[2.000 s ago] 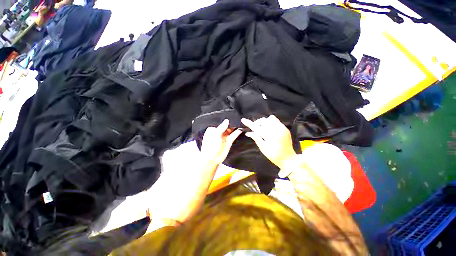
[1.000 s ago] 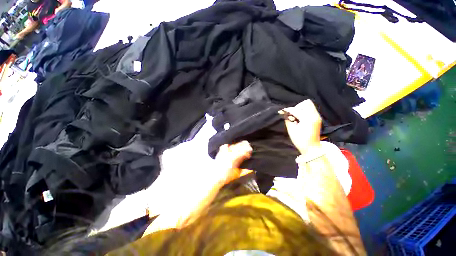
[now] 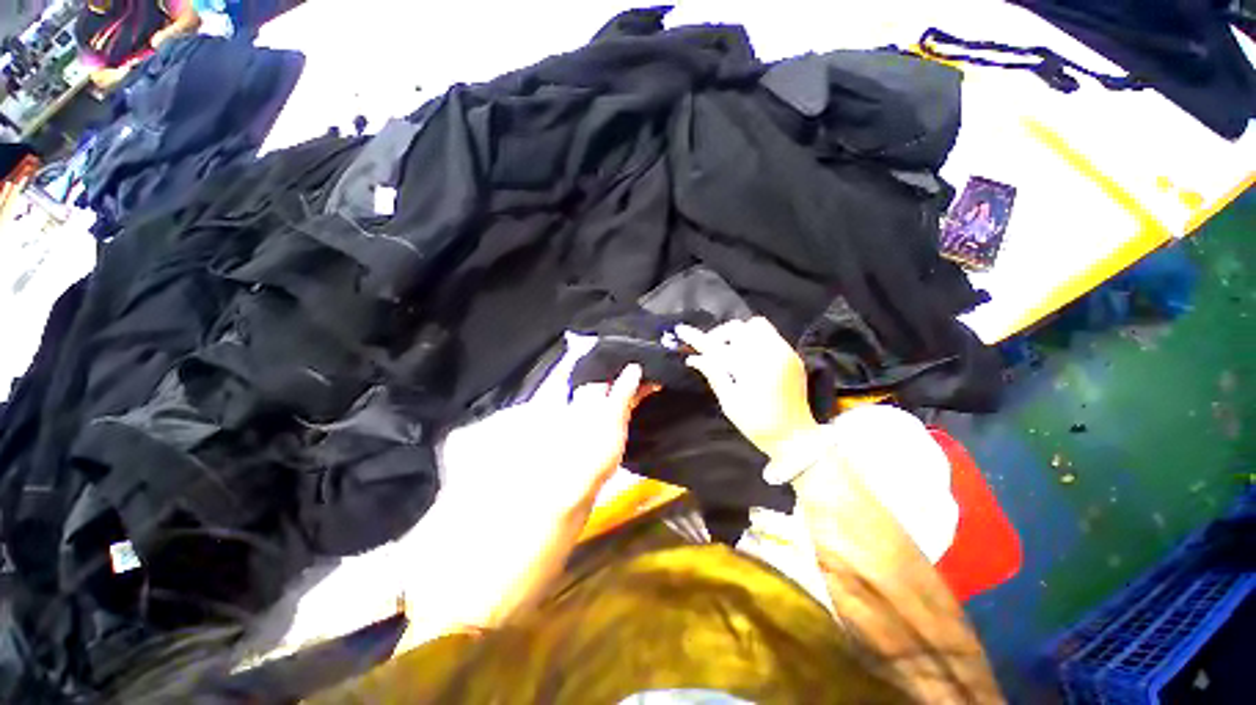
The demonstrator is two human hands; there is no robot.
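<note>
A large heap of black garments [image 3: 579, 179] covers the table in front of me. My left hand [image 3: 602, 406] pinches the edge of a black garment [image 3: 696, 448] near the table's front edge. My right hand [image 3: 745, 375] is just right of it, its fingertips together on the same cloth near the seam. A small dark tool seems to sit in my right hand in the earlier view, but it cannot be made out now. A greyer patch of cloth [image 3: 696, 292] lies just beyond my fingers.
A smartphone [image 3: 978, 222] lies on the white table right of the heap, with a black cord [image 3: 1012, 58] farther up. A navy pile [image 3: 186, 124] and a person's arm [image 3: 124, 66] are at upper left. A red stool [image 3: 981, 517] and blue crate [image 3: 1157, 620] are at right.
My right hand has come back left and down from the far right of the seam, close to my left hand. My left hand has moved slightly up and left. The garment's edge is bunched between them.
</note>
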